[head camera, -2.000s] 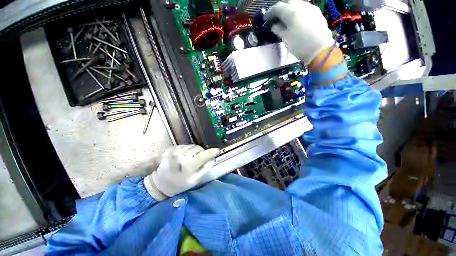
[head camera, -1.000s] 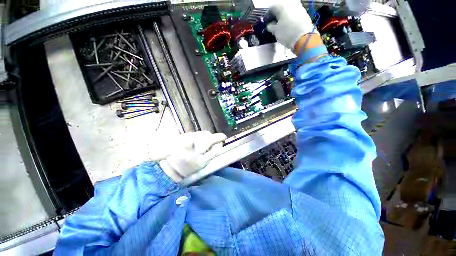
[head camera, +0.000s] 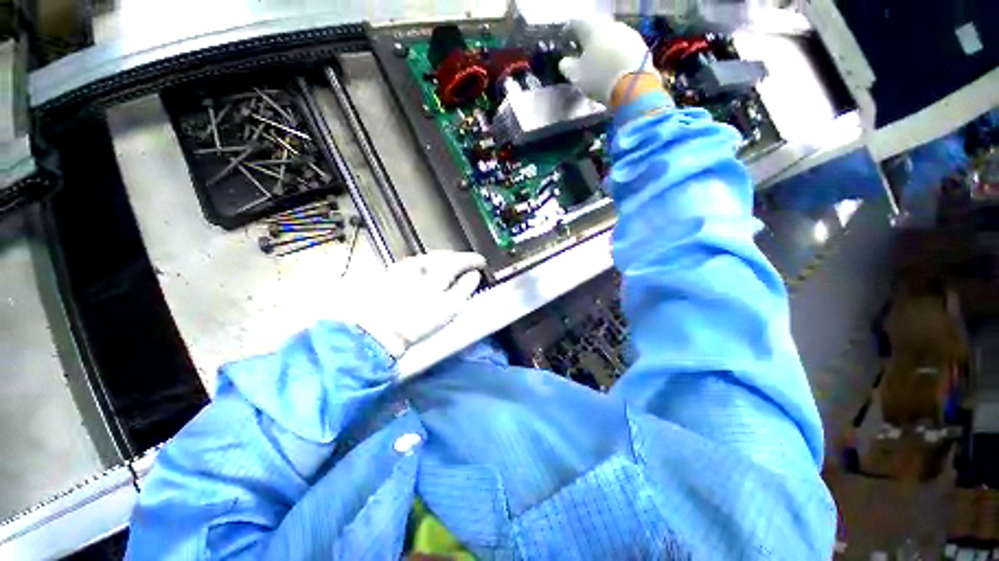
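A green circuit board (head camera: 493, 203) lies in a dark flat carrier (head camera: 435, 164) at the top centre. My right hand (head camera: 606, 57), in a white glove, is over the board's far part, beside the plain silver heatsink (head camera: 544, 113); its fingertips are blurred, so I cannot tell if they grip anything. My left hand (head camera: 422, 294), also gloved, rests on the near rail (head camera: 537, 287) at the carrier's near left corner, its fingers curled at the edge. Red-copper wound inductors (head camera: 461, 79) stand near the board's far left.
A black tray (head camera: 225, 210) with a heap of long metal pins (head camera: 257, 142) is at the left. Several pins with coloured ends (head camera: 303, 228) lie beside it. Long metal rails (head camera: 367, 164) run between tray and carrier. Another board-like part (head camera: 575, 334) shows below the near rail. Cardboard boxes (head camera: 915, 351) stand at the right.
The view has shifted, so tray and pins sit further right and the board looks smaller. My right hand stays over the board's far part. My left hand stays at the near rail.
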